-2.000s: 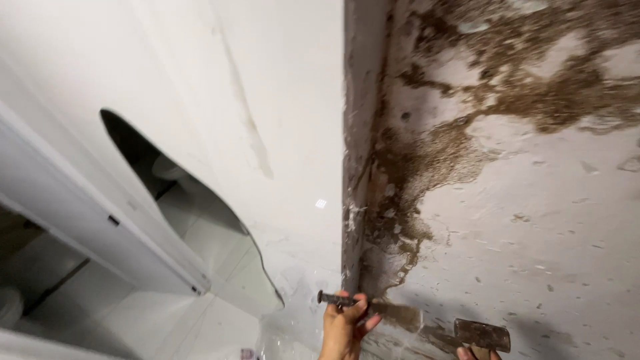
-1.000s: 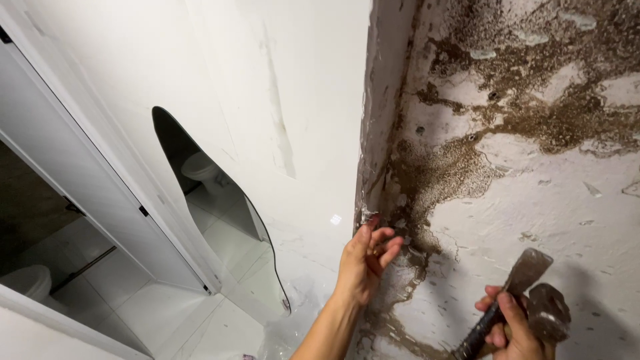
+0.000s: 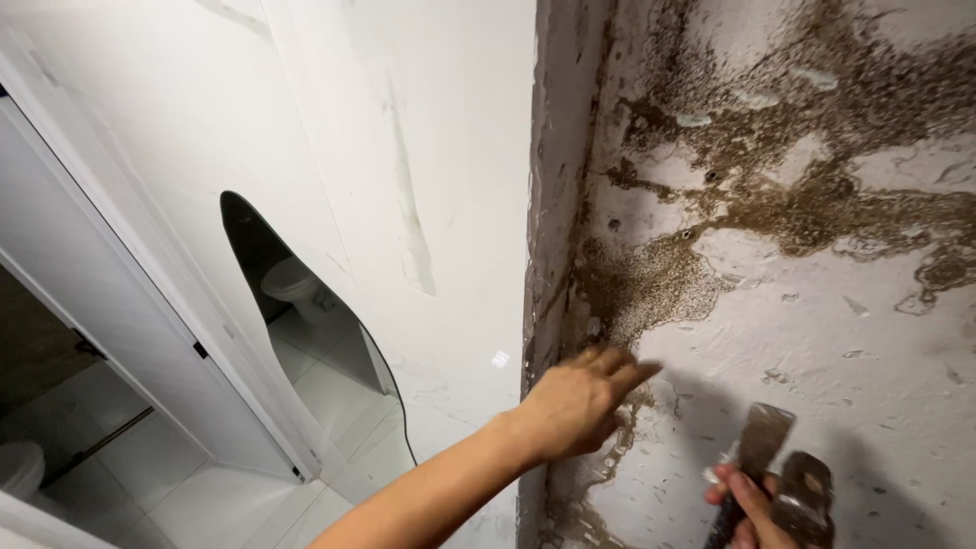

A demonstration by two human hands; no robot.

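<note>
My left hand (image 3: 587, 400) reaches to the inner corner of the stained, mouldy wall (image 3: 762, 328); its fingers are blurred and apart, at or close to the plaster, with no tool in them. At the lower right, my right hand (image 3: 751, 507) grips a flat-bladed scraper or chisel (image 3: 765, 435), blade pointing up, together with a hammer whose worn metal head (image 3: 804, 488) shows beside it. Brown stains and peeling paint spread over the wall above both hands.
A white marble-look panel (image 3: 450, 229) ends at a rough edge beside the corner. On it is a wavy mirror (image 3: 305, 320) reflecting a toilet. Further left are a white door (image 3: 137, 290), its frame, pale floor tiles (image 3: 221, 488) and part of another toilet (image 3: 19, 469).
My left hand held the bladed tool two seconds ago; by one second ago that tool was in my right hand with the hammer. My left hand has since turned over at the corner.
</note>
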